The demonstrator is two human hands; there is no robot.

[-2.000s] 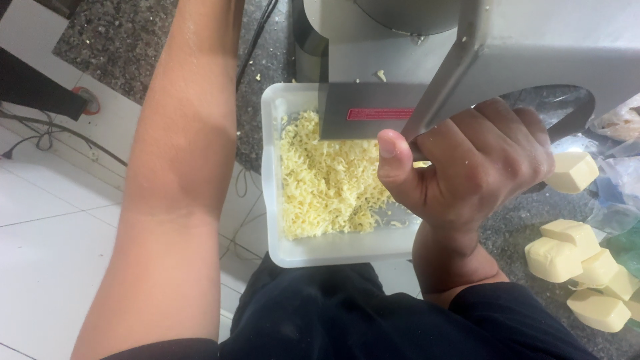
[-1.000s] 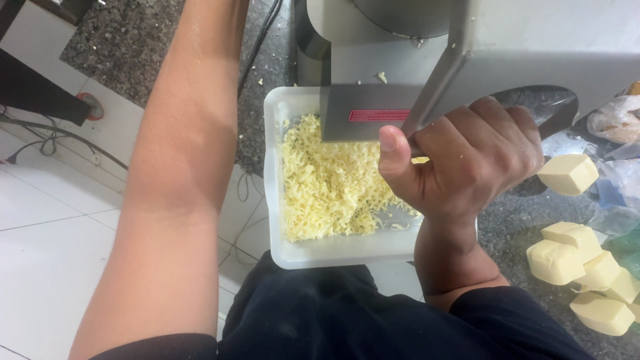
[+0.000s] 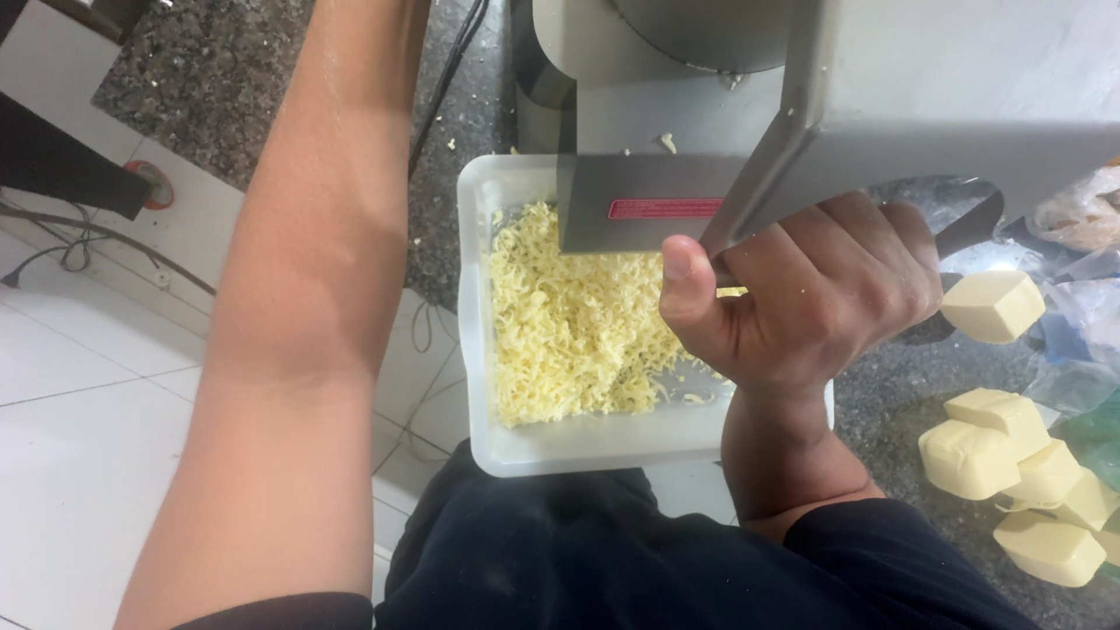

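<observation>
My right hand point(image 3: 805, 297) grips the handle of a grey metal shredding machine point(image 3: 945, 114), with its thumb pointing up along the edge. My left forearm reaches up past the top edge, and the left hand itself is out of view. Under the machine's outlet sits a white plastic tub point(image 3: 595, 451) with a heap of shredded cheese point(image 3: 569, 332). A block of cheese point(image 3: 994, 306) lies just right of my right hand. Several more cheese blocks point(image 3: 969, 459) are piled lower on the right.
A speckled granite counter point(image 3: 210, 79) bears cheese crumbs and a black cable point(image 3: 451, 79). Plastic bags point(image 3: 1085, 306) lie at the right edge. Below the counter on the left are a white tiled floor point(image 3: 79, 455), loose cables and a roll of tape point(image 3: 150, 185).
</observation>
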